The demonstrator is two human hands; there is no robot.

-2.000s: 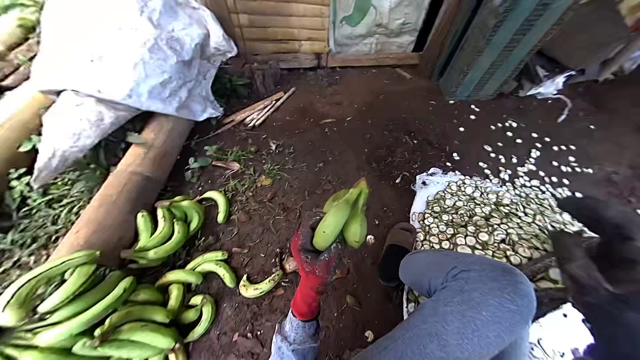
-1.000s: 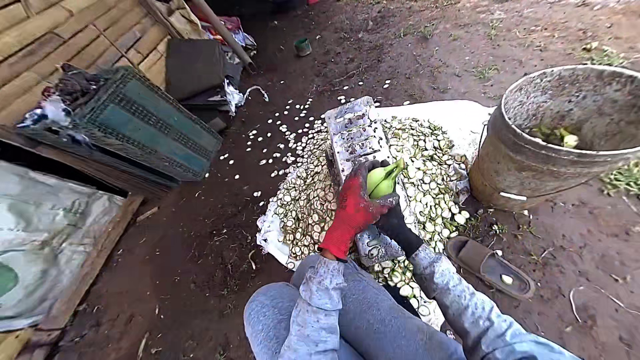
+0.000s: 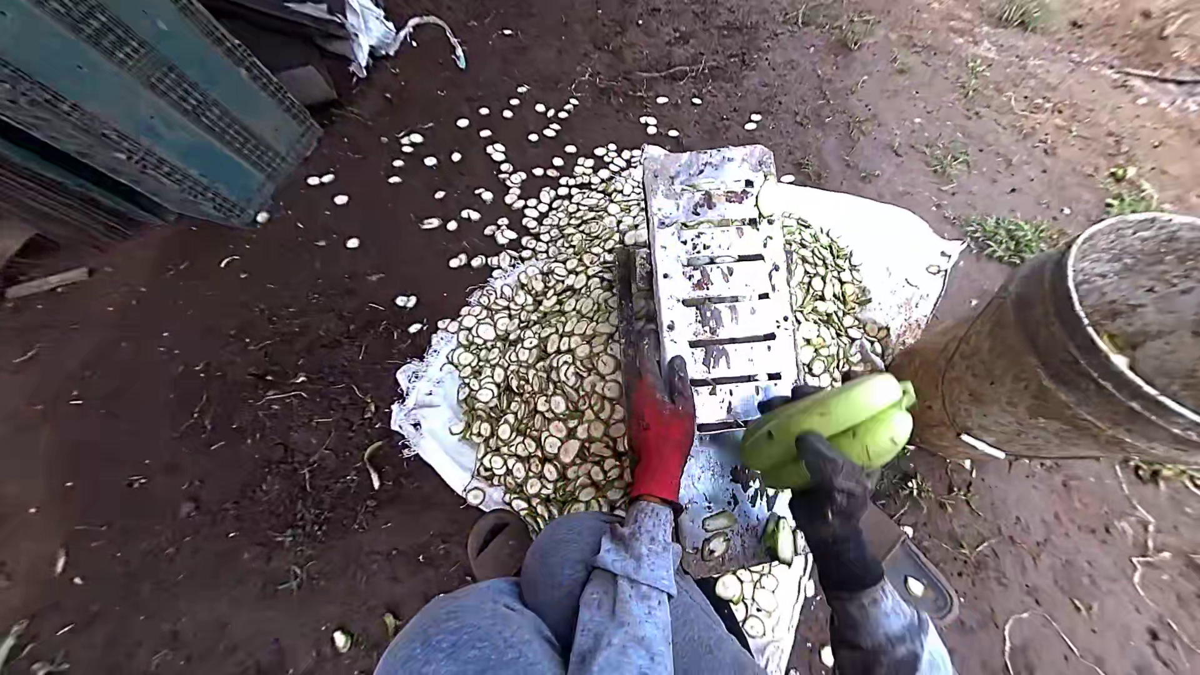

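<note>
A long metal slicer board with several crosswise slots lies over a heap of round green banana slices on a white woven sack. My left hand, in a red and dark glove, rests along the board's left edge. My right hand, in a dark glove, grips a small bunch of green bananas over the board's lower right side. A few cut pieces lie on the board's near end.
A dirty bucket stands close on the right. Scattered slices lie on the bare soil beyond the sack. A blue-green panel is at the upper left. A sandal is beside my right forearm.
My hands, together around the bananas one second ago, are now apart: the left at the board's edge, the right with the bananas. The view has turned far right since the earliest frame.
</note>
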